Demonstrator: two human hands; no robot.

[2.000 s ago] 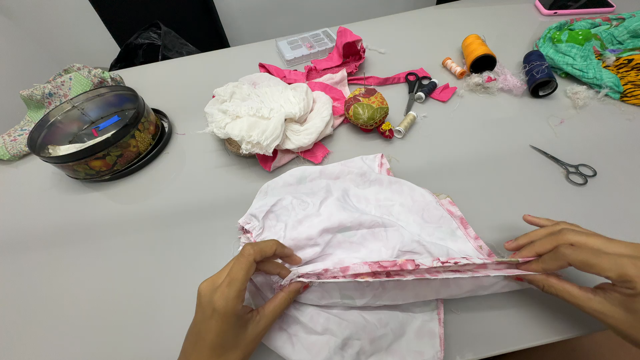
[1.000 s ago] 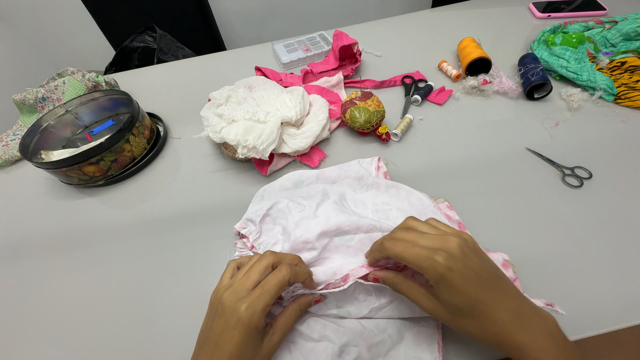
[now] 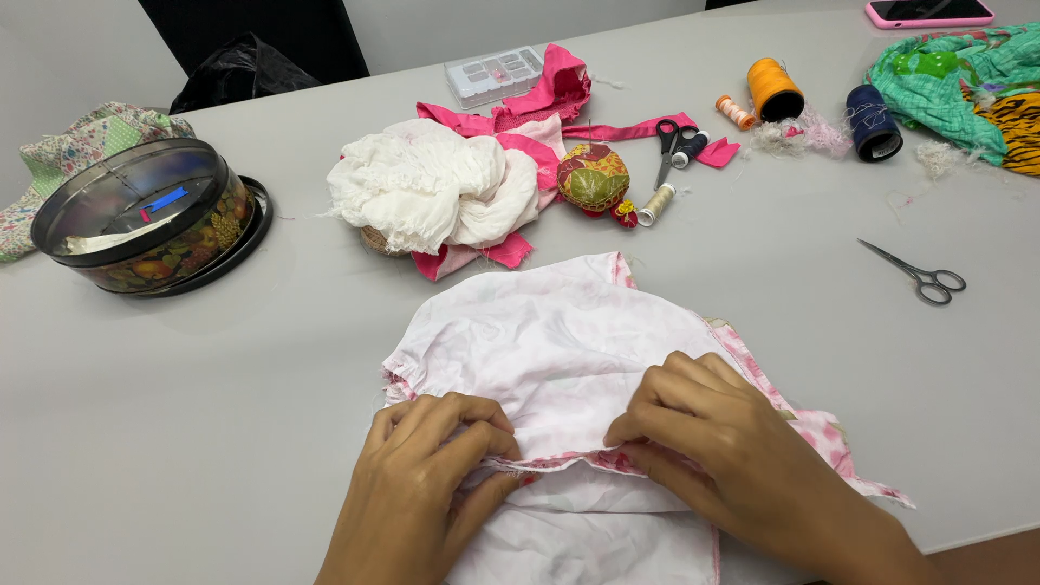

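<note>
A white and pink garment [image 3: 536,357], pale side showing, lies at the table's near edge. My left hand [image 3: 443,471] pinches the left part of its raised seam between thumb and fingers. My right hand [image 3: 707,439] grips the same seam farther right, and a short stretch of pink-patterned edge runs between the two hands. Small metal scissors [image 3: 926,276] lie to the right of the garment. Beyond it are a patterned pincushion [image 3: 593,177], a pale thread spool [image 3: 656,205] and black-handled scissors [image 3: 668,145] beside a dark spool [image 3: 691,149].
A bundled white cloth [image 3: 439,183] sits on pink fabric [image 3: 561,81] near a clear compartment box [image 3: 496,75]. At left stands a round fruit-patterned tin [image 3: 154,260]. Orange [image 3: 773,85] and navy [image 3: 873,122] thread cones, green fabric [image 3: 934,89] and a pink-cased phone [image 3: 929,11] are far right.
My right hand has moved left along the seam from the garment's right end, now close to my left hand. My left hand stays near the seam's left part.
</note>
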